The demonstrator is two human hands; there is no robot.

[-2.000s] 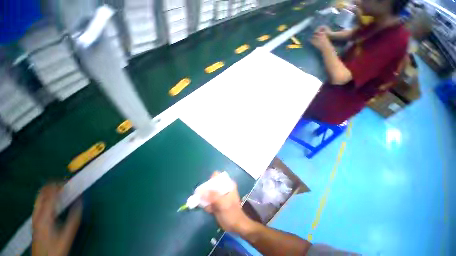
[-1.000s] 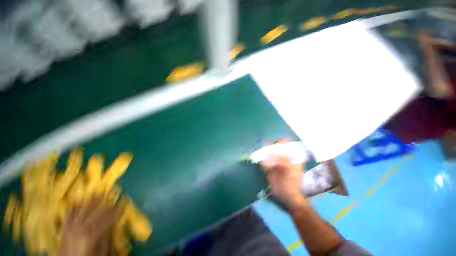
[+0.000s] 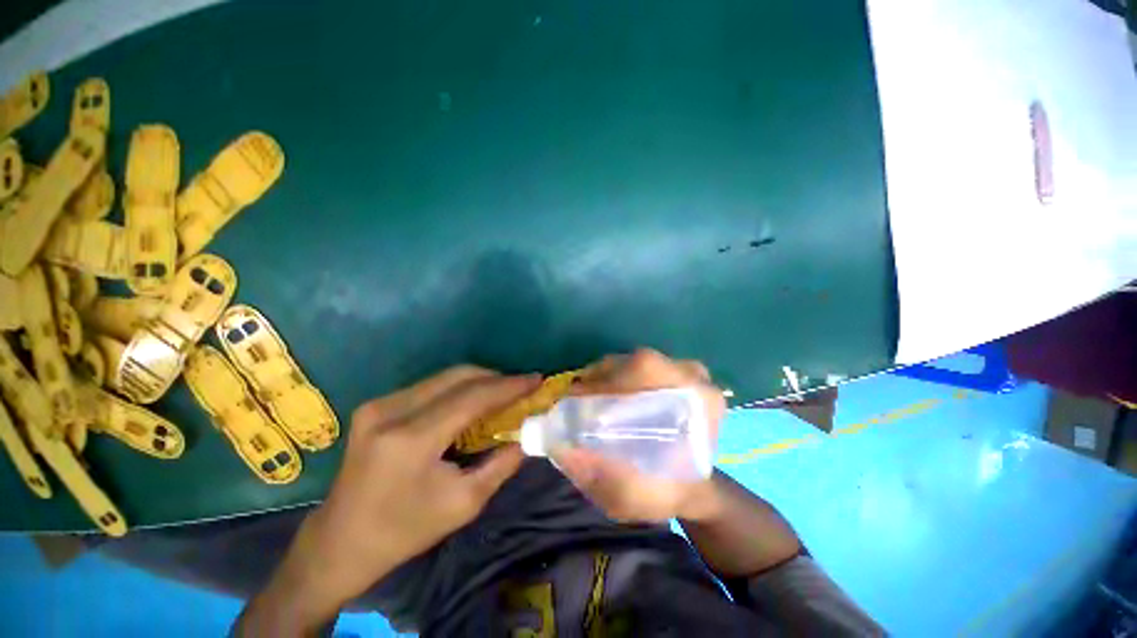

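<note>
My left hand [image 3: 418, 455] holds a yellow plastic housing [image 3: 530, 405] near the bench's front edge, its fingers partly covering it. My right hand [image 3: 655, 480] grips the translucent glue bottle [image 3: 636, 434], lying sideways with its white cap towards the left. The yellowish needle tip points at the housing; whether it touches cannot be told. A pile of yellow housings [image 3: 152, 206] lies at the left of the bench, several with ribs and dark openings showing.
The green bench top [image 3: 599, 162] spans the middle. A white sheet [image 3: 985, 249] lies at the right with a small pink-mauve strip [image 3: 1042, 152] on it. Beyond the front edge are the blue floor [image 3: 873, 499], a blue stool [image 3: 966, 369] and a carton [image 3: 1082, 424].
The view has turned down to the bench. My left hand has left the pile and now holds a housing. My right hand has brought the bottle to it.
</note>
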